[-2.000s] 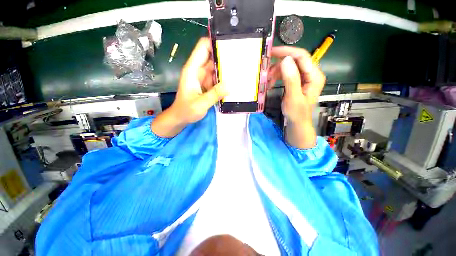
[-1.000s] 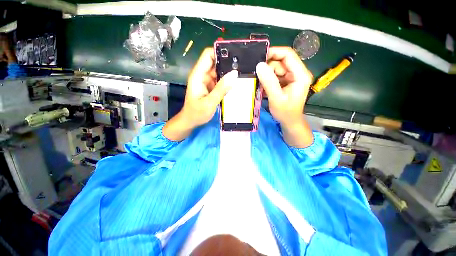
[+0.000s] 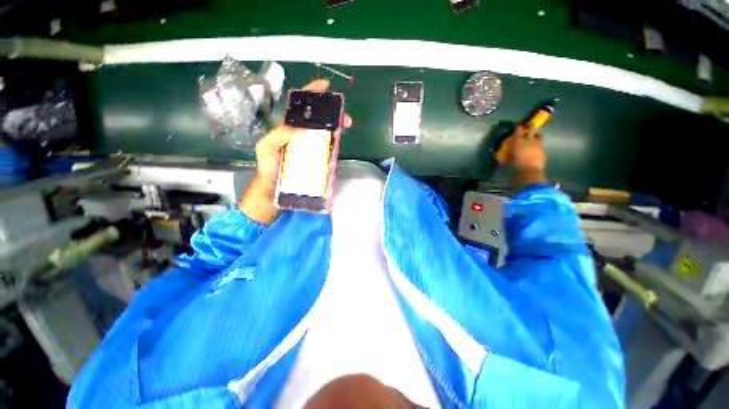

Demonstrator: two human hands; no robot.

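Note:
My left hand (image 3: 272, 156) holds an open-backed phone (image 3: 310, 152) with a pink rim, a black upper part and a white battery with yellow edges. Its fingers wrap the phone from behind and the left. My right hand (image 3: 525, 153) is on the yellow hand tool (image 3: 540, 118) at the right of the green bench. The tool's dark tip points up and right, and the fingers cover its lower part. A second open-backed phone (image 3: 407, 113) lies on the bench between the hands.
A crumpled clear bag (image 3: 232, 100) lies left, with a thin red-ended probe (image 3: 336, 73) beside it. A grey speckled disc (image 3: 482, 93) lies near the tool. A white rail (image 3: 360, 53) borders the green belt (image 3: 264, 20), which carries more phones. Machines stand on both sides.
My right hand has left the held phone and moved right onto the yellow tool. My left hand has shifted left with the phone. The second phone, mostly hidden before, is now fully visible.

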